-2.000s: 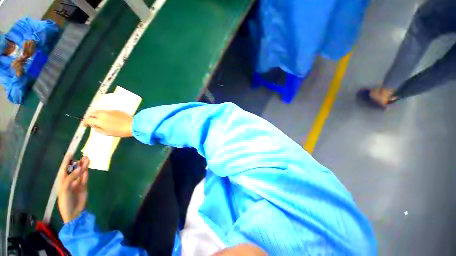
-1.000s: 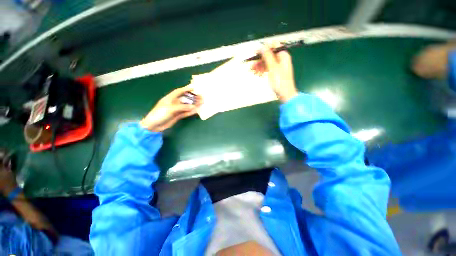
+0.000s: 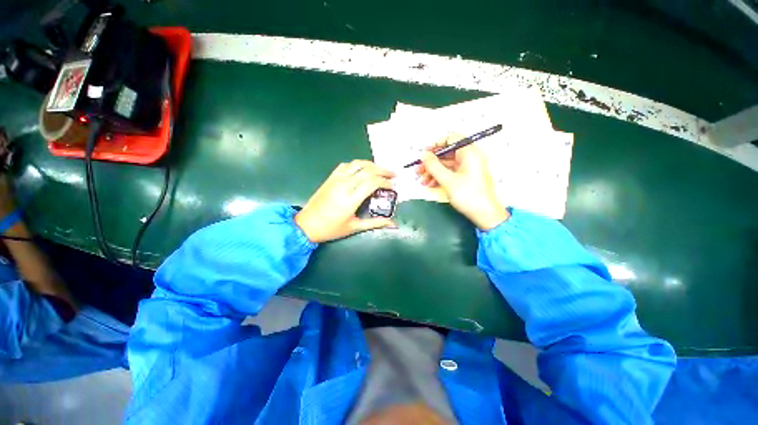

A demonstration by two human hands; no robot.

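Observation:
My left hand [image 3: 342, 202] holds a small dark square watch body [image 3: 382, 203] between thumb and fingers, its pale, metallic inside facing up, just left of the sheets' lower edge. My right hand [image 3: 465, 184] holds thin black tweezers [image 3: 470, 141] like a pen. The tool's tip points down-left over the left part of the sheets. The overlapping whitish sticker sheets [image 3: 532, 158] lie on the green worktop under my right hand. Whether a small sticker is on the tool tip cannot be told.
A red tray [image 3: 170, 124] at the left holds a black box [image 3: 125, 83] with cables and a tan tape roll [image 3: 62, 124]. A worn white edge rail [image 3: 332, 60] runs behind the sheets. Another person's arm [image 3: 37, 257] is at the left edge. A pale post [image 3: 735, 129] stands at the right.
The view has turned and shifted. My right hand has moved from the sheets' far side to their near left part, closer to my left hand. The watch body now shows clearly below the sheets' left corner.

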